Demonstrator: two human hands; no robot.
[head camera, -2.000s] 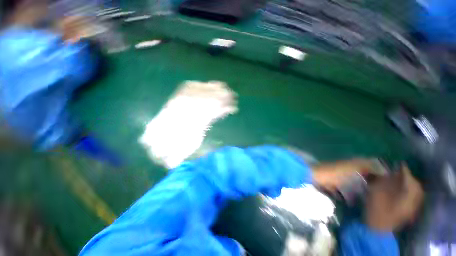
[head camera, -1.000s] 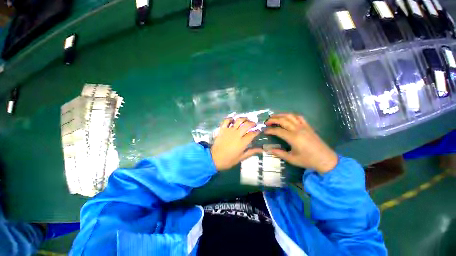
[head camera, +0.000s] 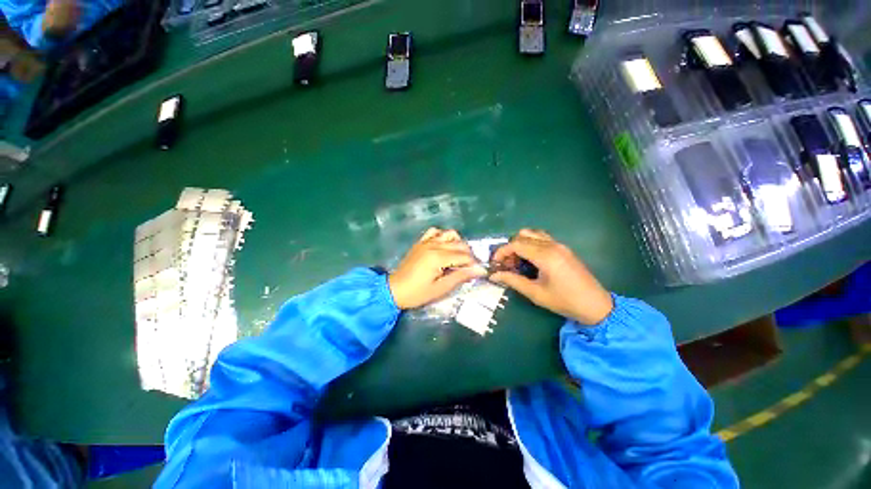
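A small silver-beige die-cut sticker strip (head camera: 479, 308) with notched edges lies tilted below my fingertips. My left hand (head camera: 435, 271) has its fingers bent and its fingertips at the strip's upper end. My right hand (head camera: 554, 277) comes in from the right with thumb and forefinger pinched close to the left fingertips. A white piece (head camera: 489, 247) and something dark show between the hands; the fingers hide what they are. A thick fanned stack of sticker sheets (head camera: 186, 291) lies at left.
Clear backing film (head camera: 420, 215) lies behind my hands. A clear blister tray (head camera: 649, 205) with black phones stands at right. Phones, including one (head camera: 399, 62), are spaced along the far side. A black tray (head camera: 95, 67) and another person's blue sleeve (head camera: 24, 14) are at far left.
My hands have come closer together, fingertips now meeting. The strip has turned and lies under the fingertips instead of nearer my body. The view has shifted slightly.
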